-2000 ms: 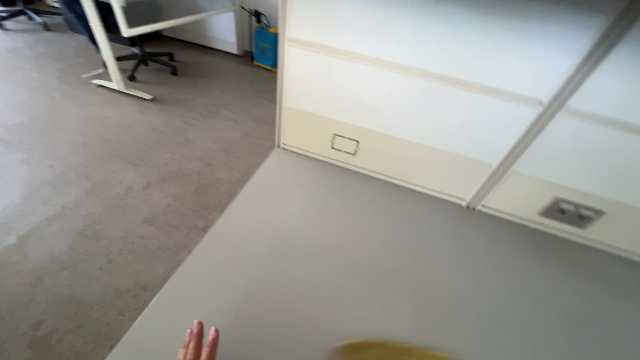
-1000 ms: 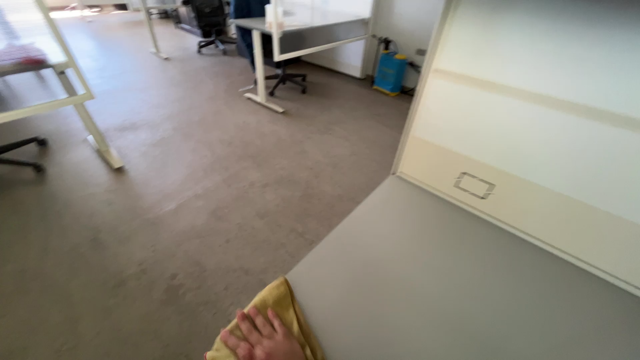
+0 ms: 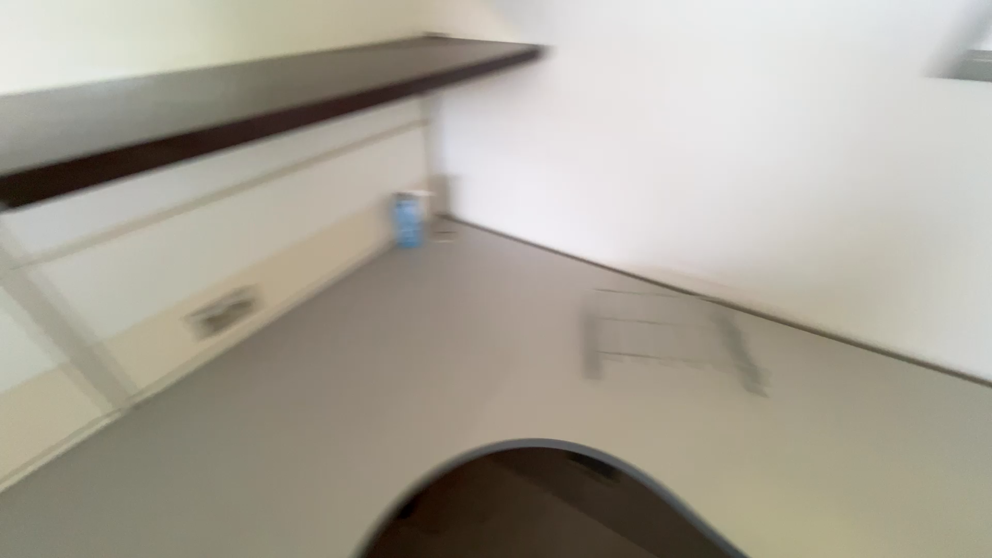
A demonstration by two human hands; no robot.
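Neither my left hand nor my right hand shows in the head view, which is blurred by motion. A grey desktop [image 3: 372, 364] spreads across the view, with a curved cutout at its near edge and dark space beneath. On the desktop at the right lies a blurred wire rack [image 3: 659, 322], near the white wall. A blue bottle or can [image 3: 408, 221] stands in the far corner, with a small pale item close beside it. The yellow cloth is not in view.
A dark-edged shelf [image 3: 271, 105] overhangs the desktop at the left. Below it, a panel with a socket plate [image 3: 225, 311] borders the desk. A white wall [image 3: 697, 155] rises along the right side.
The view has swung far, from the floor and desk end to a wall corner. My hand on the yellow cloth, seen one second ago, is out of view.
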